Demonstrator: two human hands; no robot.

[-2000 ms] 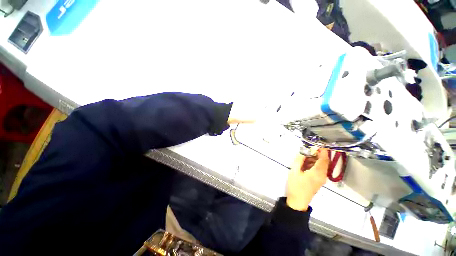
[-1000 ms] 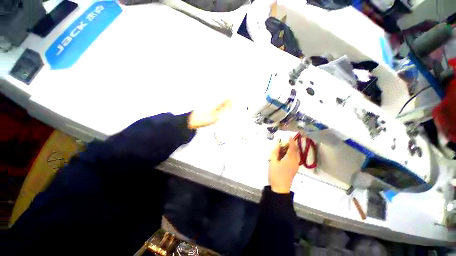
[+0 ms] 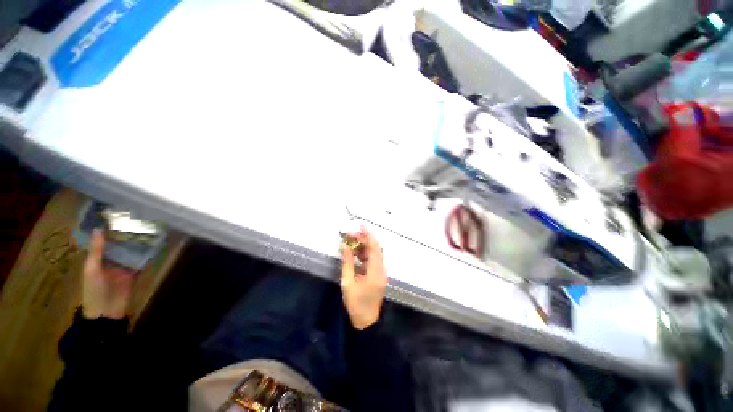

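My left hand [image 3: 108,278] is at the lower left, below the table's front edge. It holds a small grey box [image 3: 133,241] with something pale and shiny at its top. My right hand [image 3: 364,278] is over the table's front part, its fingers pinched on a small yellow-brass part [image 3: 352,241]. The white sewing machine head [image 3: 514,157] stands to the right of my right hand, blurred. Its presser foot and needle area [image 3: 426,191] shows small metal parts, with no hand on them.
Scissors with red loop handles [image 3: 465,230] lie under the machine arm. The white table [image 3: 233,121] has a ruler-marked front edge. A long thin tool [image 3: 537,306] lies at the right. A cardboard box [image 3: 40,298] stands at the lower left, and a red item [image 3: 687,165] is at upper right.
My left hand has moved from the table down to the lower left and now holds the grey box. My right hand has moved left, away from the needle area and scissors. The view has shifted.
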